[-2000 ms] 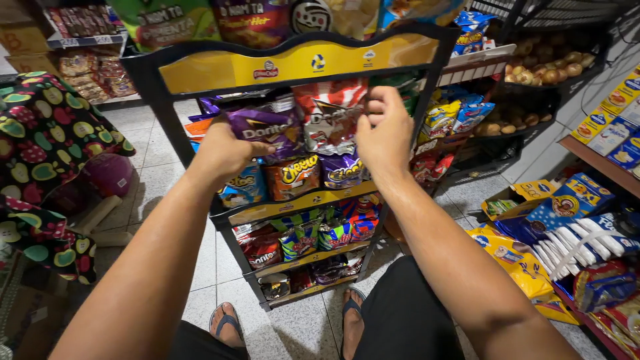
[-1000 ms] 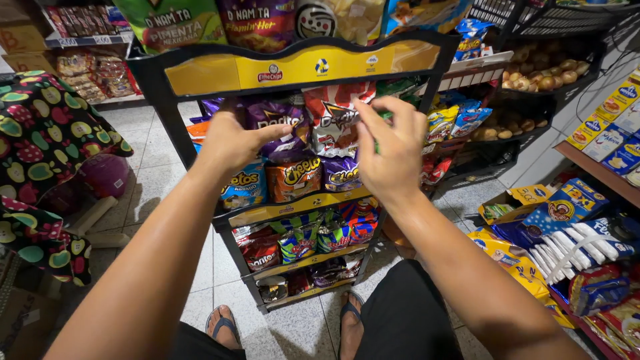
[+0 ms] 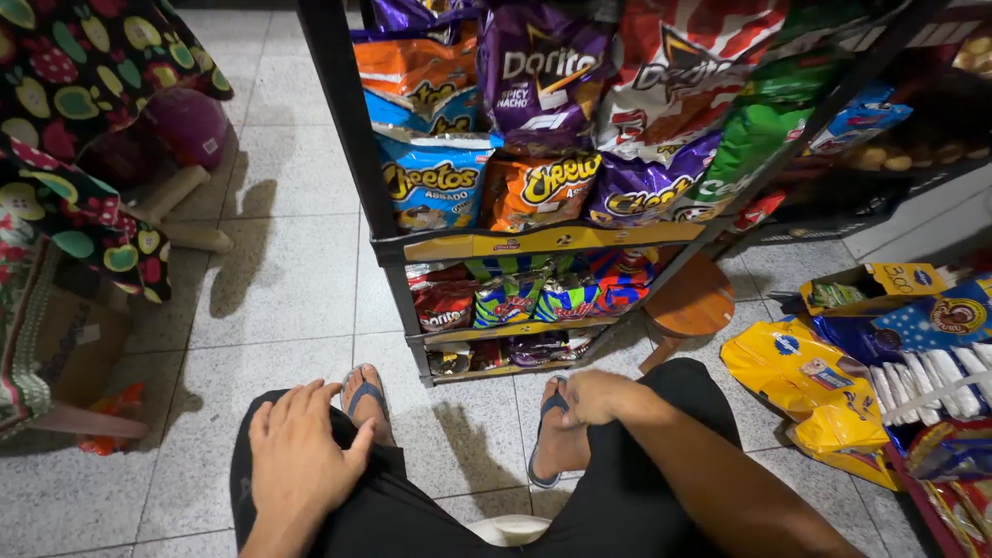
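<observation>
My left hand [image 3: 310, 446] rests on my left knee, fingers a little apart, holding nothing. Beside my right knee is my right hand [image 3: 597, 397], its fingers curled downward and partly hidden; I see nothing in it. Ahead stands a black snack rack [image 3: 395, 252]. Its upper visible shelf bears a purple Doritos bag [image 3: 542, 77] and a red and white Doritos bag [image 3: 682, 70]. In front of them sit a blue Cheetos bag [image 3: 435, 182], an orange Cheetos bag [image 3: 542, 190] and a purple Cheetos bag [image 3: 651, 186]. Smaller Doritos bags [image 3: 446, 306] lie on the shelf below.
A round wooden stool [image 3: 690, 298] stands right of the rack. Yellow Pedigree bags [image 3: 806, 387] and other packages are at the right. At the left, a fruit-patterned cloth [image 3: 70, 85] hangs above wooden legs [image 3: 186, 232] and a cardboard box [image 3: 85, 341]. Tiles [image 3: 294, 271] cover the floor.
Both hands have left the Doritos bags on the shelf and come down to my knees. The view has tilted down.
</observation>
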